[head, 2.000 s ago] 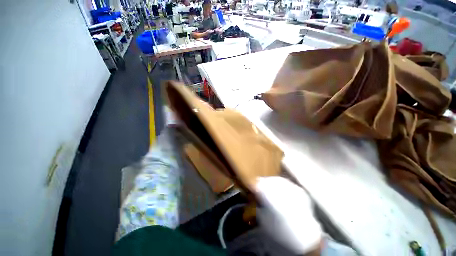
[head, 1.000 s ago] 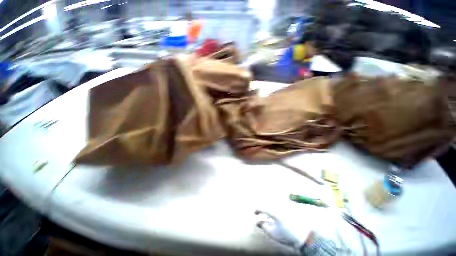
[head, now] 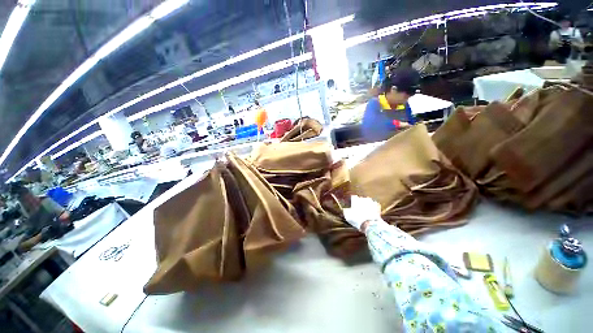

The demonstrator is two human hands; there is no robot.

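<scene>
My right hand (head: 362, 212), in a white glove with a floral sleeve, reaches over the table from the lower right. Its fingers are at the folds of a brown bag (head: 396, 172) in the middle of the heap; whether they grip it is hidden. Another brown bag (head: 192, 231) with folded sides stands to the left of my hand. More brown bags (head: 540, 143) are heaped at the right back. My left hand is not in view.
On the white table (head: 299, 296) lie a tan block (head: 478, 261), a yellow tool (head: 496, 291), a blue-topped bottle in a beige holder (head: 560, 263) and scissors (head: 114, 252). A person (head: 390, 110) is behind the bags.
The view has swung right and up from the aisle. My right hand has moved from the table's front onto the bags. The bag seen near my hands earlier is out of view.
</scene>
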